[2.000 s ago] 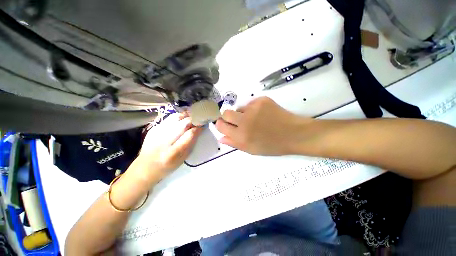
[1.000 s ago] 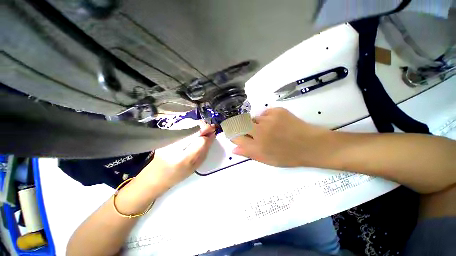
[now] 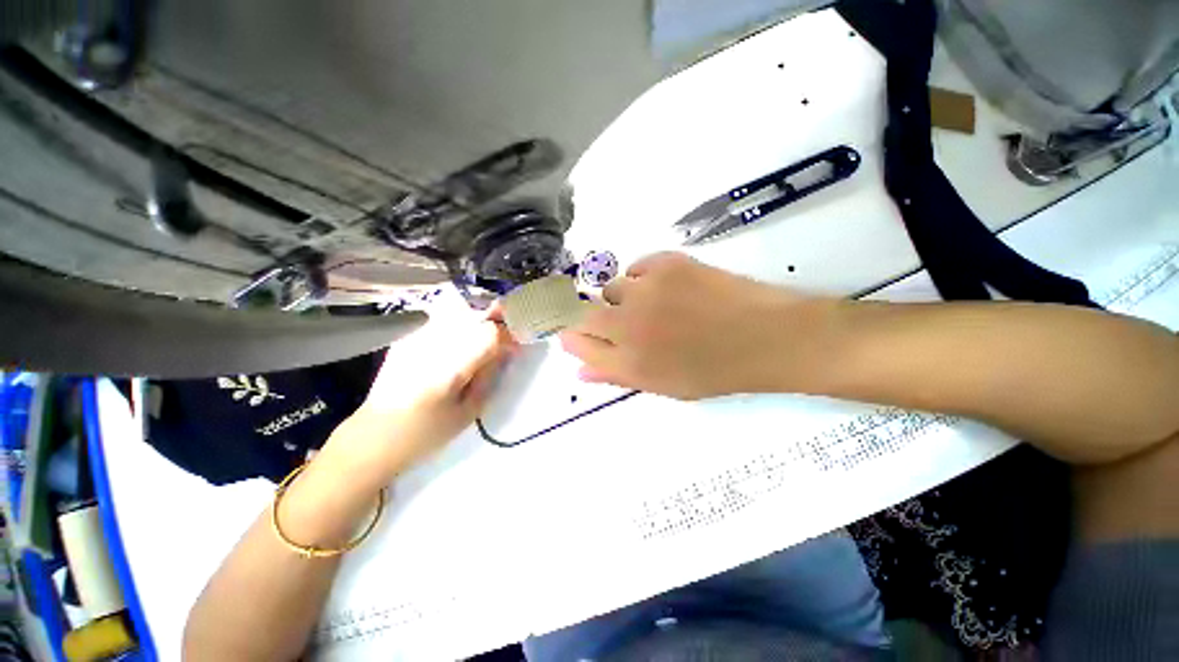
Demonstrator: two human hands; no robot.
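Note:
The grey sewing machine head (image 3: 388,117) fills the upper left, with a beige knob (image 3: 543,308) near the needle area. My left hand (image 3: 433,375) is just left of the knob, fingertips pinched at black cloth; the contact is partly hidden. My right hand (image 3: 679,323) is just right of the knob, fingers bent and close together; what they hold, if anything, is hidden. The black garment (image 3: 259,420) with cream leaf embroidery lies left of my left hand, partly under the machine. The needle and presser foot are hidden behind the knob.
Thread snips (image 3: 776,194) lie on the white table beyond my right hand. Black strips (image 3: 950,220) lie to their right, near a second machine's metal foot (image 3: 1041,158). A blue basket (image 3: 114,517) with thread cones stands at the left. Embroidered black cloth (image 3: 963,550) hangs below the table edge.
The camera view has shifted, moving the whole scene first right, then back left. Both hands stay beside the knob. The leaf embroidery at left is in view again.

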